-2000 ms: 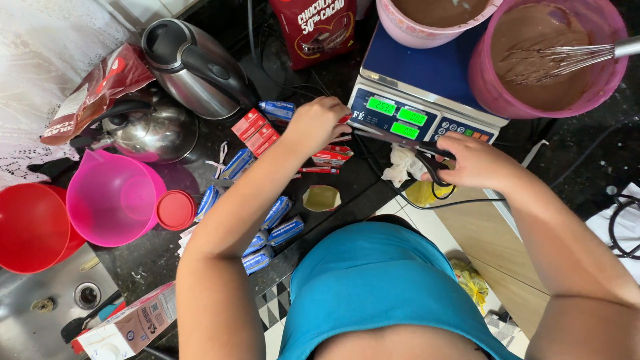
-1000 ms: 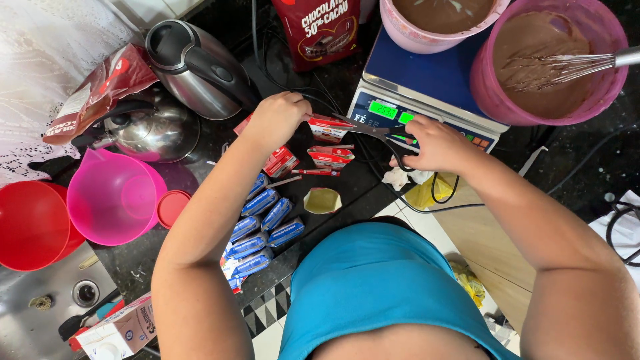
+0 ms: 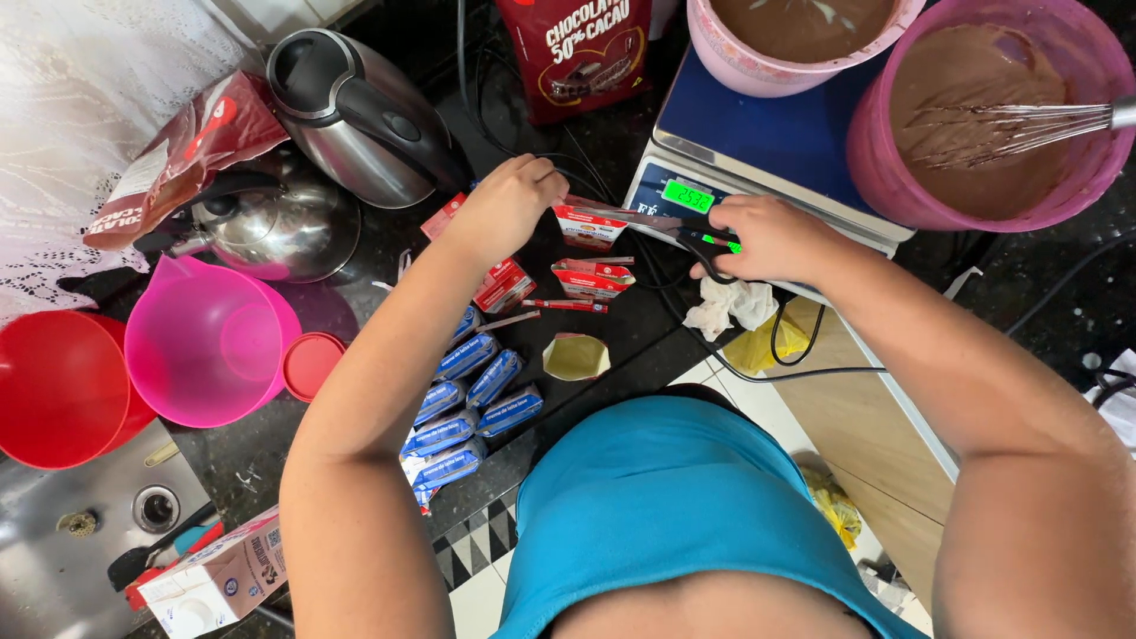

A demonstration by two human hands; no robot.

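Observation:
My left hand (image 3: pixel 510 200) grips the top corner of a red and white carton (image 3: pixel 590 229) on the dark counter. In my right hand (image 3: pixel 768 238) are black-handled scissors (image 3: pixel 679 229), their blades along the carton's top edge. A second red carton (image 3: pixel 593 279), its top open, stands just below, beside a cut-off red strip (image 3: pixel 568 305). More red cartons (image 3: pixel 504 286) lie partly behind my left forearm. Several blue cream packs (image 3: pixel 466 357) are grouped nearer my body, next to an open empty-looking carton (image 3: pixel 576 357). Whether the blades are closed on the carton is unclear.
A kitchen scale (image 3: pixel 754 133) bears a pink bowl (image 3: pixel 763 67) of brown mixture; another bowl (image 3: pixel 865 133) holds a whisk (image 3: pixel 1047 124). Left are an electric kettle (image 3: pixel 364 115), metal teapot (image 3: pixel 275 222), pink jug (image 3: pixel 209 342), red bowl (image 3: pixel 62 390) and sink (image 3: pixel 53 568). Cables cross the counter's edge.
My left hand has moved left from near the scale. The scissors have shifted left too, away from the scale's front edge, and the carton at their blades now shows more.

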